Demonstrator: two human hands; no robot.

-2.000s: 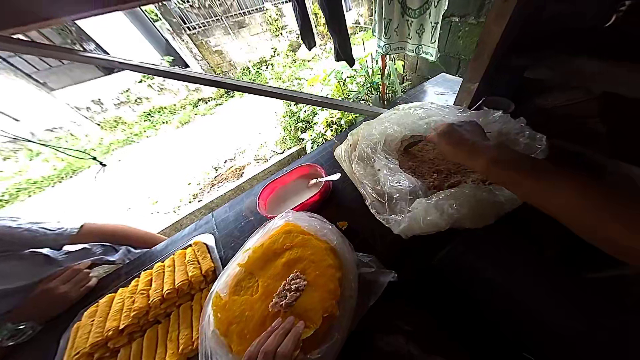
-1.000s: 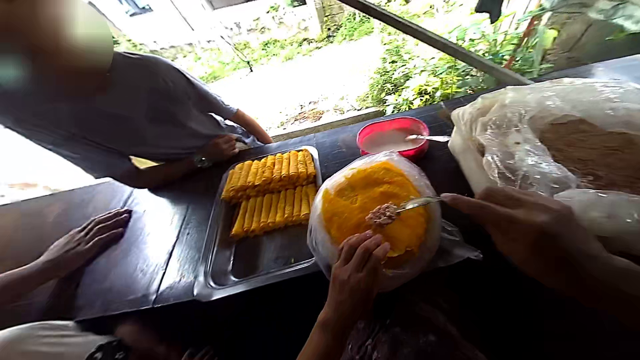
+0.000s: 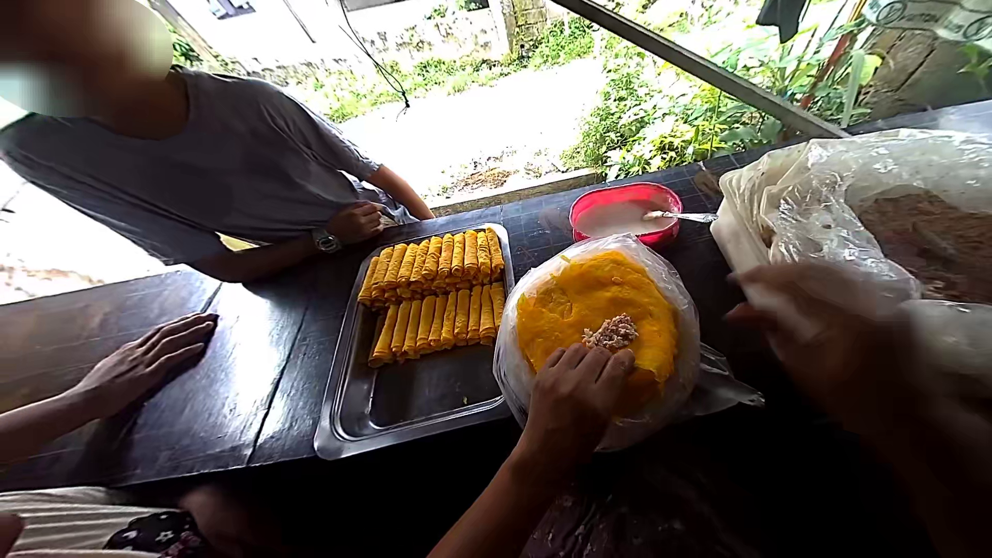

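My left hand [image 3: 577, 387] rests its fingertips on the lower edge of a stack of round yellow wrappers [image 3: 597, 298], touching a small mound of minced filling [image 3: 612, 333]. A clear plastic bag [image 3: 515, 310] surrounds the stack. My right hand [image 3: 829, 333], blurred, is to the right of the stack, beside a large plastic bag [image 3: 806, 194] of brown ground filling [image 3: 930, 240]; whether it holds anything is unclear. A red tub [image 3: 626, 190] of whitish paste with a spoon [image 3: 690, 217] in it stands behind the stack. Yellow rolls [image 3: 434, 318] lie in rows on a metal tray [image 3: 333, 403] at left.
Across the dark table [image 3: 271, 325] a person in a grey shirt [image 3: 248, 155] leans a forearm near the tray. Another person's hand [image 3: 147, 364] lies flat on the table at far left. Light fabric [image 3: 70, 519] shows below it. A slanted bar [image 3: 713, 70] crosses behind the table.
The view has swung left since two seconds ago. One second ago my right hand held a utensil at the filling mound; now it has moved right, away from the wrappers.
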